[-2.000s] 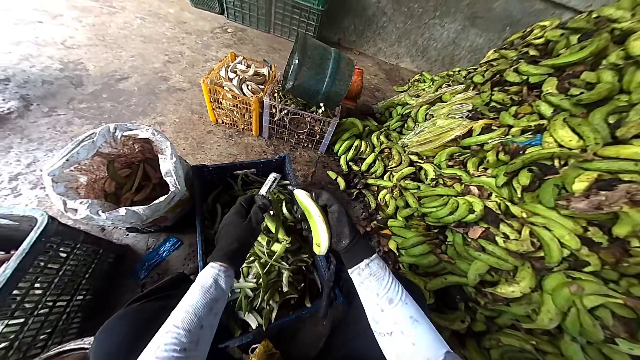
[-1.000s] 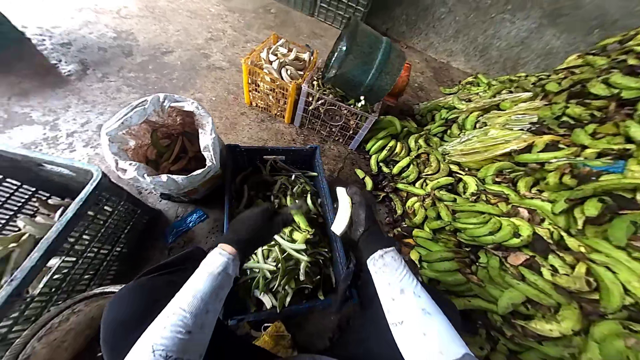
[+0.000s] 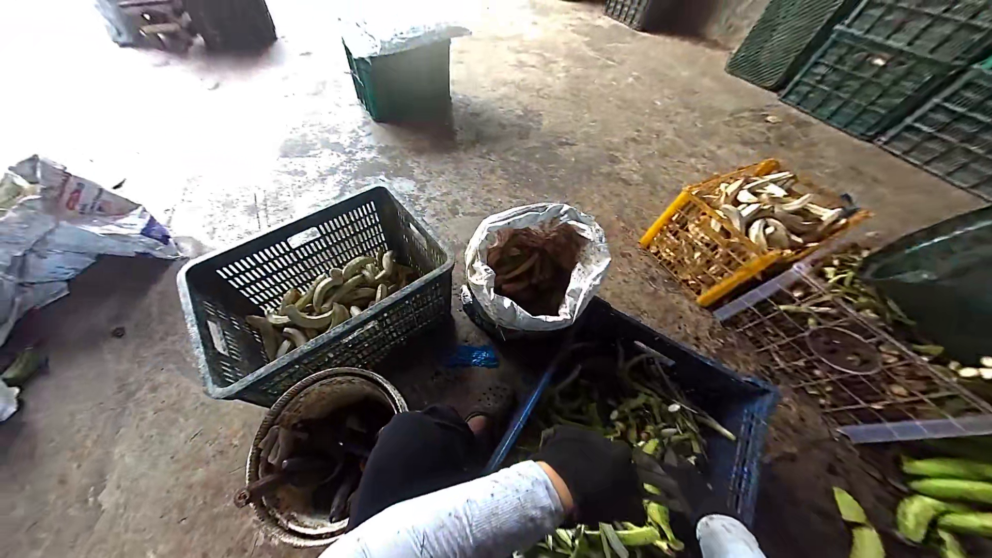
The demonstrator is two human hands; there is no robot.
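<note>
My left hand, in a black glove, is over a blue plastic crate of green peels. Close against it on the right is my right hand, also dark-gloved and blurred. The fingers of both hands are largely hidden, so what they hold cannot be told. Peeled bananas or plantains lie in a dark green crate to the left. Beyond the blue crate stands a white sack with brown and green scraps inside. Unpeeled green fruit lies at the lower right.
A round metal bucket with dark contents stands beside my leg. To the right are a yellow crate of peeled fruit, a pale wire-sided crate and a dark green tub. Farther off stand a green crate and stacked crates.
The view has swung left. My hands were apart over the blue crate and are now close together. The peeled fruit seen in my right hand a second ago no longer shows there.
</note>
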